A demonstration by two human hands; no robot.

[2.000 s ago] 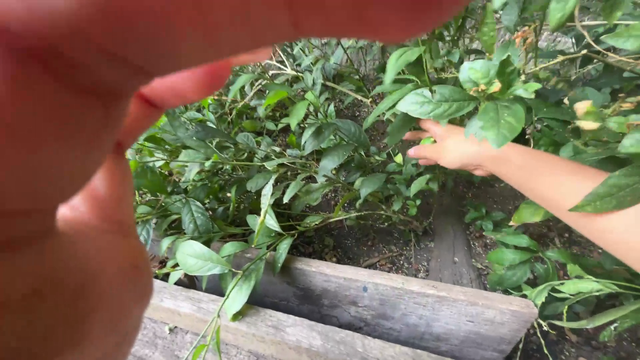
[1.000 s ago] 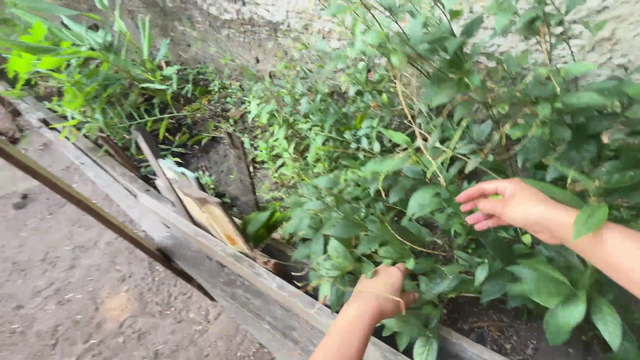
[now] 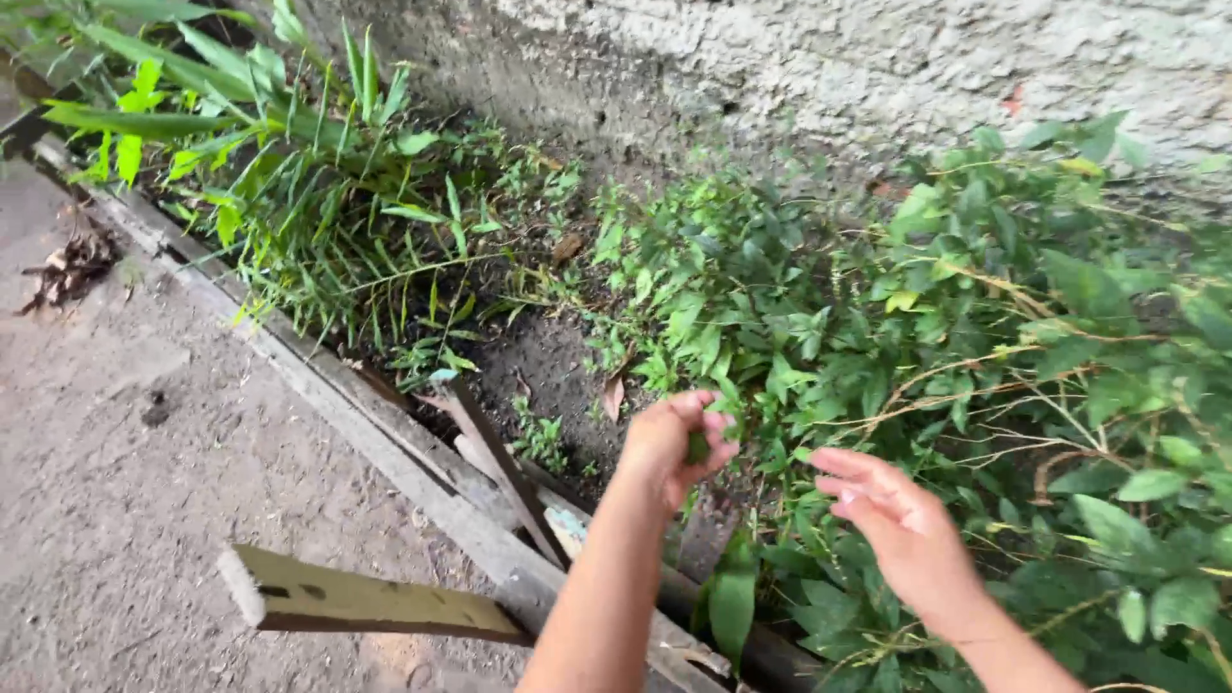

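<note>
My left hand point(image 3: 679, 443) is at the near edge of the low leafy plants point(image 3: 760, 279), its fingers curled around some green leaves. My right hand point(image 3: 890, 525) is a little to the right, over the foliage, with thumb and fingers apart; a small leaf shows near its fingertips, and whether it touches them I cannot tell. Thin dry stems point(image 3: 982, 366) arch among the leaves to the right of my hands.
Weathered boards point(image 3: 385, 457) edge the bed along a dirt path point(image 3: 144, 462). A loose plank point(image 3: 375, 602) juts over the path, and a narrow wooden stake point(image 3: 500, 462) leans by the border. A rough wall point(image 3: 866, 77) stands behind; long-leaved plants point(image 3: 318, 144) grow at upper left.
The view has swung to show more path and wall. My left hand, deep in the foliage a second ago, is now at its near edge, curled on leaves. Both hands are closer together.
</note>
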